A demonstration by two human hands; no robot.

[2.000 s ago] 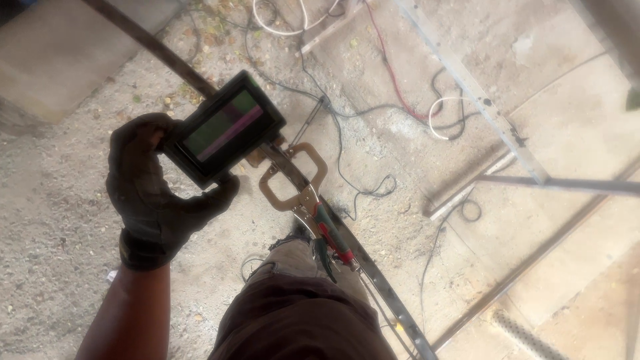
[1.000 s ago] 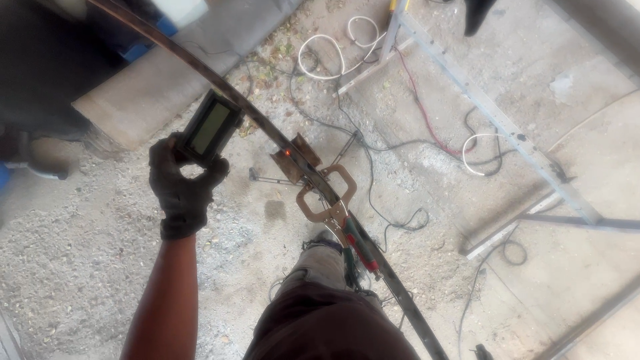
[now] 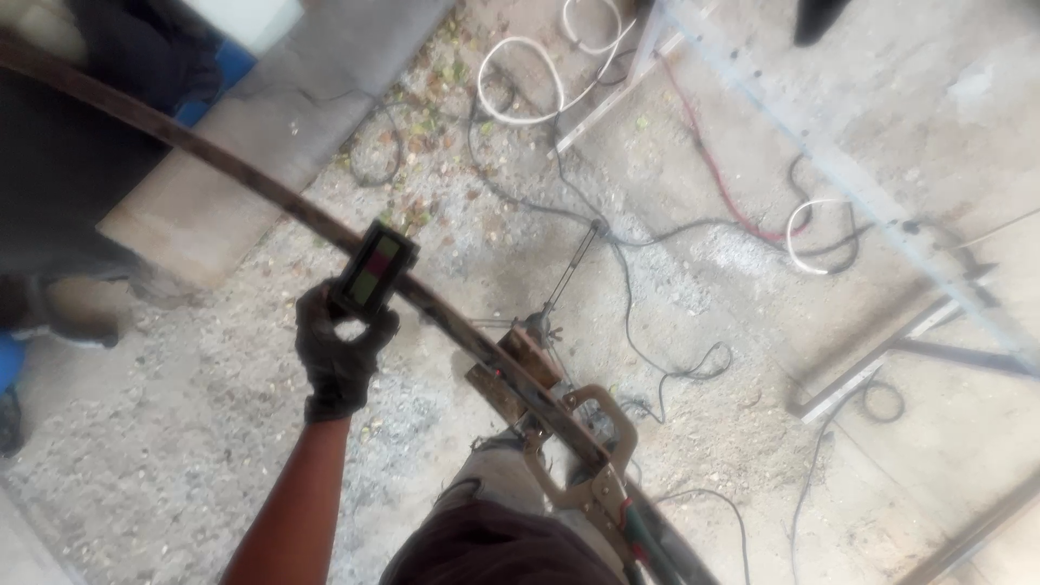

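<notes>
My left hand (image 3: 340, 357), in a dark work glove, holds a small black-framed welding filter lens (image 3: 375, 272) between thumb and fingers. The lens is over or close to a long rusty metal bar (image 3: 276, 191) that runs from upper left to lower right. Below and right of the hand, a locking C-clamp (image 3: 621, 431) with wide jaws is around the bar, its red and green handle at the bottom. Rusty metal blocks (image 3: 528, 357) lie on both sides of the bar, with a small red glowing spot between them. My right hand is not in view.
A thin stand (image 3: 573, 264) is beneath the bar. White, black and red cables (image 3: 715, 175) lie on the gravelly ground, beside a pale metal frame (image 3: 845, 175). A flat slab (image 3: 187, 211) is at upper left, near another person's shoe (image 3: 85, 309) and dark clothing.
The lens was left of the bar one second ago; now my left hand has it over or beside the bar. The view has shifted.
</notes>
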